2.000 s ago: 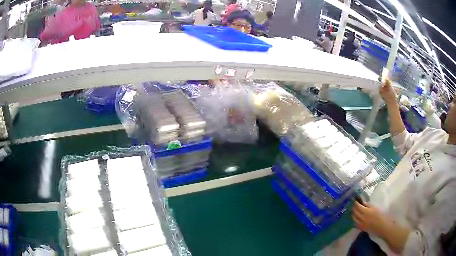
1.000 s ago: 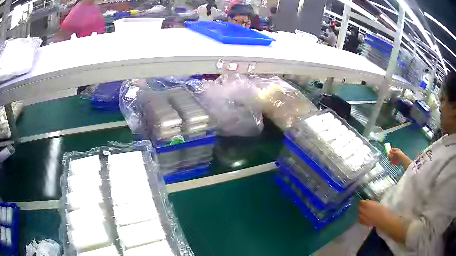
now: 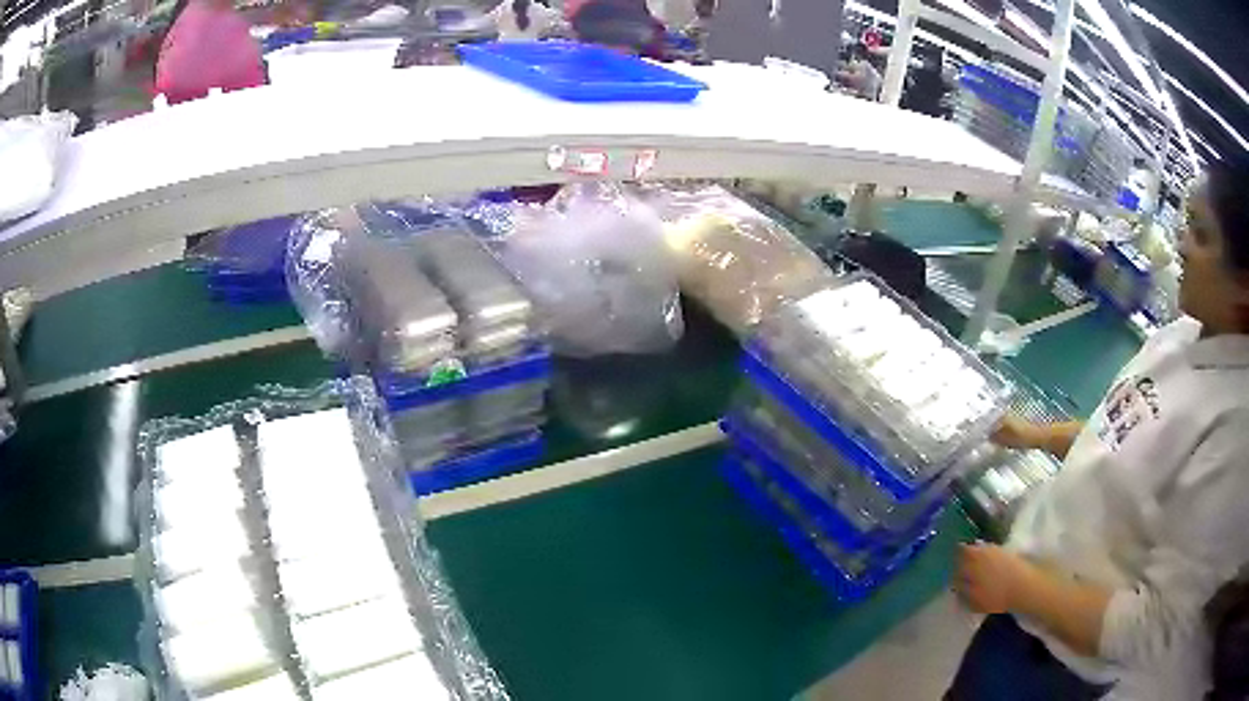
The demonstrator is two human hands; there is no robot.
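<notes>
A clear blister tray lies nearest in front of me at the lower left, cut off by the bottom edge. White product units fill it in two long rows. Neither of my hands is in the picture. A tray stack of clear and blue layers stands behind it, with clear plastic film over its left side. Another tray stack stands tilted in view at the right, with white units in its top clear tray.
A white overhead shelf crosses the view and holds a blue plastic tray. Plastic bags lie behind the stacks. A person in a white top stands at right. Small loose white parts lie at lower left.
The view has shifted slightly, so the stacks sit further left. The person at right has lowered a raised hand to beside the right tray stack. The trays themselves look unchanged.
</notes>
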